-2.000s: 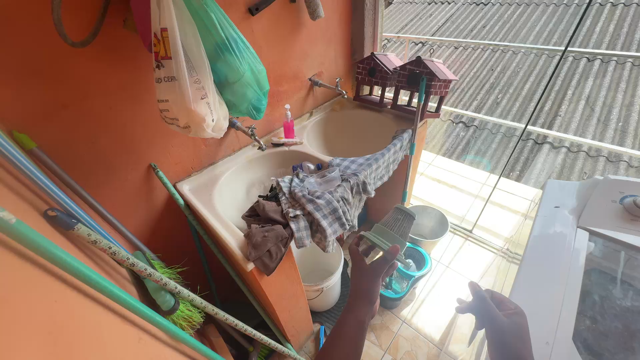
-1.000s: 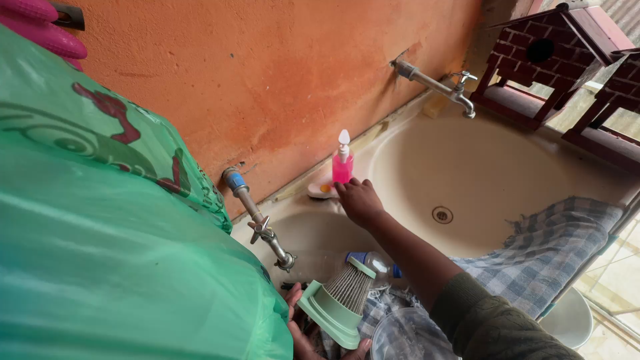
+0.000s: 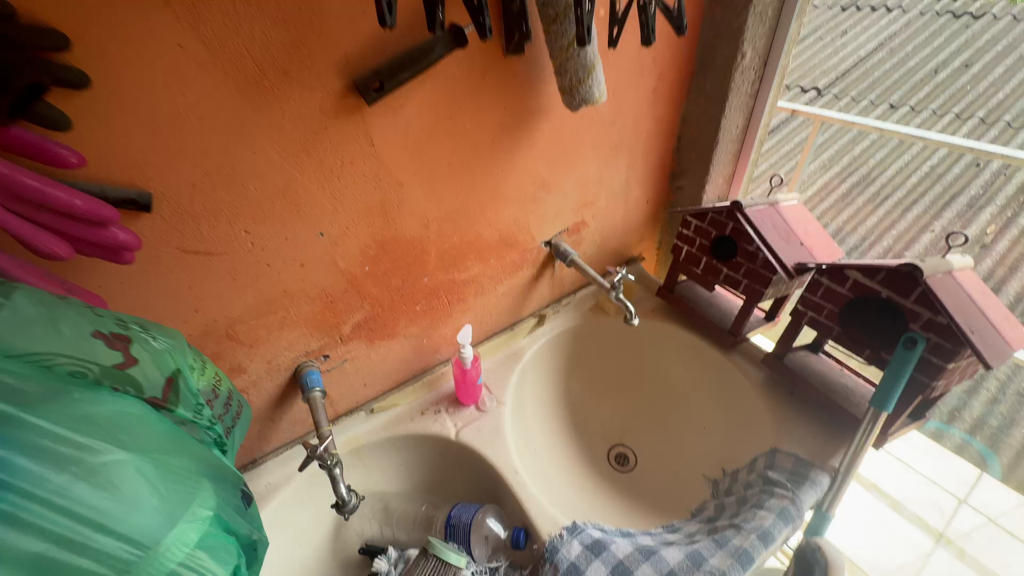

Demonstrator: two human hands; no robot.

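Observation:
Neither of my hands shows in the head view now. A pink pump bottle [image 3: 467, 370] stands on the ledge between the two basins of the sink. In the left basin [image 3: 400, 464] lies a clear plastic bottle [image 3: 488, 530] with a blue cap, and the green edge and bristles of a brush [image 3: 438, 558] show beside it at the bottom edge. A blue and grey checkered cloth [image 3: 680, 544] drapes over the front rim of the right basin [image 3: 640, 384]. One metal tap [image 3: 324, 448] reaches over the left basin, another [image 3: 612, 284] over the right.
A green plastic bag [image 3: 120, 448] hangs at the left below pink rubber gloves [image 3: 64, 200]. Two brick-patterned birdhouses [image 3: 740, 256] stand on the sink's right end. A teal-gripped handle [image 3: 888, 384] leans there. Black clips [image 3: 512, 24] and a paint roller [image 3: 572, 64] hang above.
Both hands and the brush were in plain view before; the hands have left the frame and the brush shows only partly. The white dish beside the pump bottle is no longer seen. The view has shifted.

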